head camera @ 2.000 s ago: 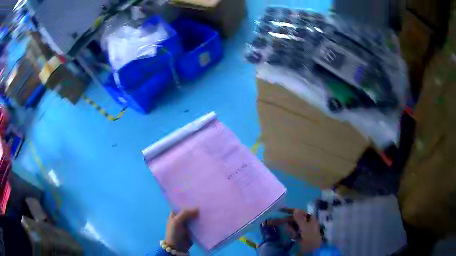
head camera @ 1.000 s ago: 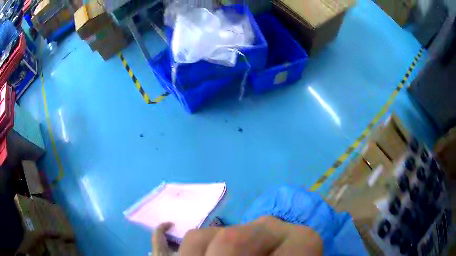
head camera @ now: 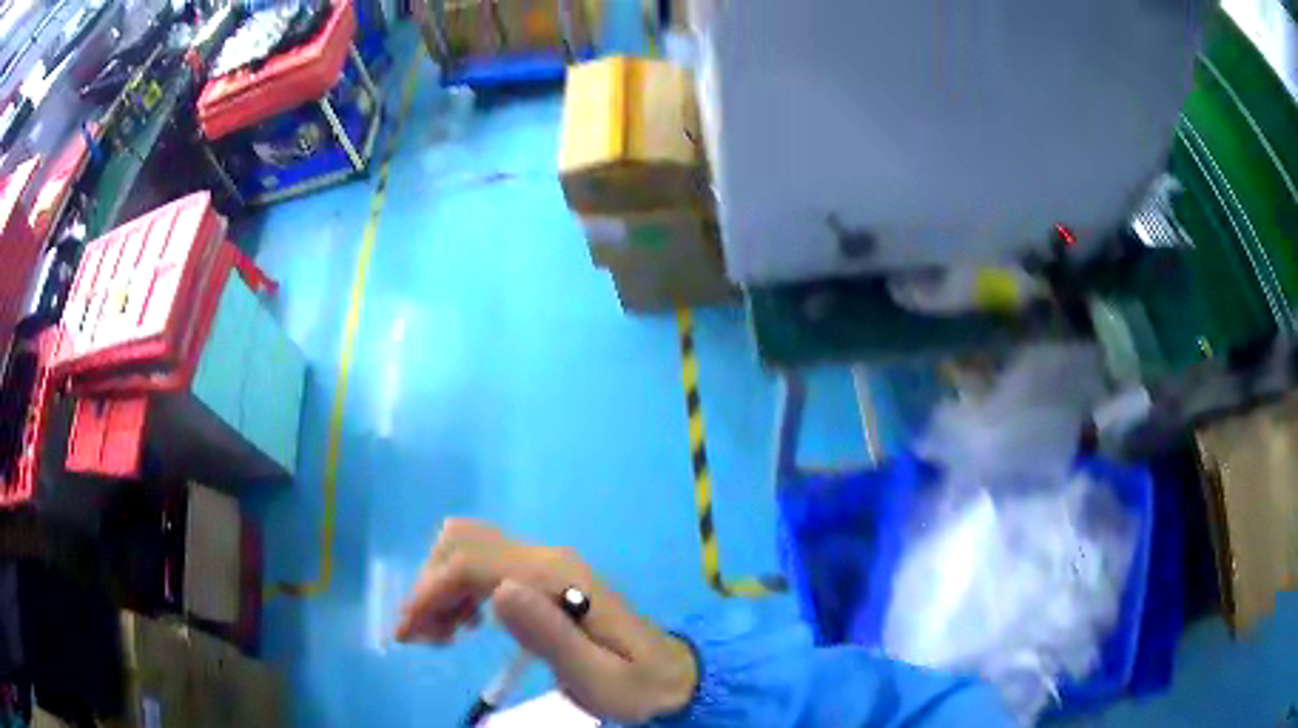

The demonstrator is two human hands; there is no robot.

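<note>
My right hand (head camera: 548,619) comes in from the lower right in a blue sleeve. It holds a pen (head camera: 498,690) between thumb and curled fingers; its dark round end shows by the thumb, and its other end points down to the left. A small pale pinkish piece of the paper pad (head camera: 548,713) shows under the hand, cut off by the bottom edge. My left hand is not in view.
Blue bins (head camera: 840,548) with a white bag (head camera: 982,583) stand at lower right, below a grey machine or cabinet (head camera: 954,128). Stacked cartons (head camera: 648,171) stand beside it. Red trays (head camera: 135,292) and more cartons line the left side. Yellow and yellow-black tape marks the blue floor.
The view has swung left and up, so the bins now lie at lower right. The black-part trays have left the picture, as has my left hand. The pad has dropped almost out of view.
</note>
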